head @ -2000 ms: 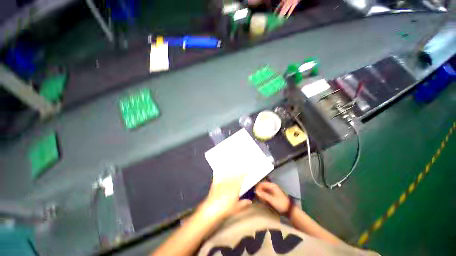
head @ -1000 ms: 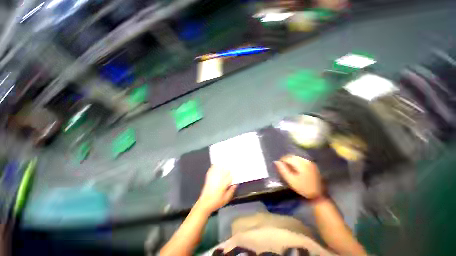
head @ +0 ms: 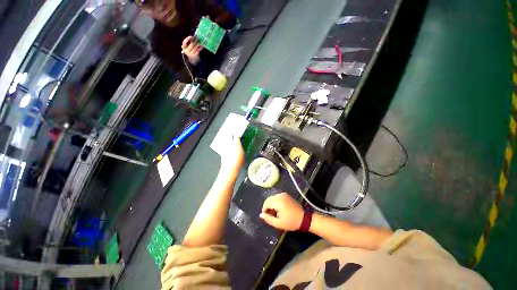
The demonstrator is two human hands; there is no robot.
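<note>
My left hand (head: 231, 150) is stretched out over the grey-green belt and holds a white board (head: 225, 133) by its near edge. A green PCB panel (head: 249, 138) lies just beside the white board, partly covered by it and my hand. My right hand (head: 283, 212), with a dark red wristband, is loosely curled over the black mat (head: 248, 227). I see nothing in it, but its palm side is partly hidden.
The solder feeder (head: 306, 127) with a curving cable stands beyond a yellowish cup (head: 263, 172) and yellow sponge (head: 298, 160). Red-handled pliers (head: 327, 69) lie farther up. Across the belt are a blue tool (head: 180, 139) and a person holding a green panel (head: 210, 34). Another panel (head: 160, 244) lies lower left.
The view has turned towards the feeder. My left hand has carried the white board from the black mat out over the belt. My right hand stays near the mat, curled.
</note>
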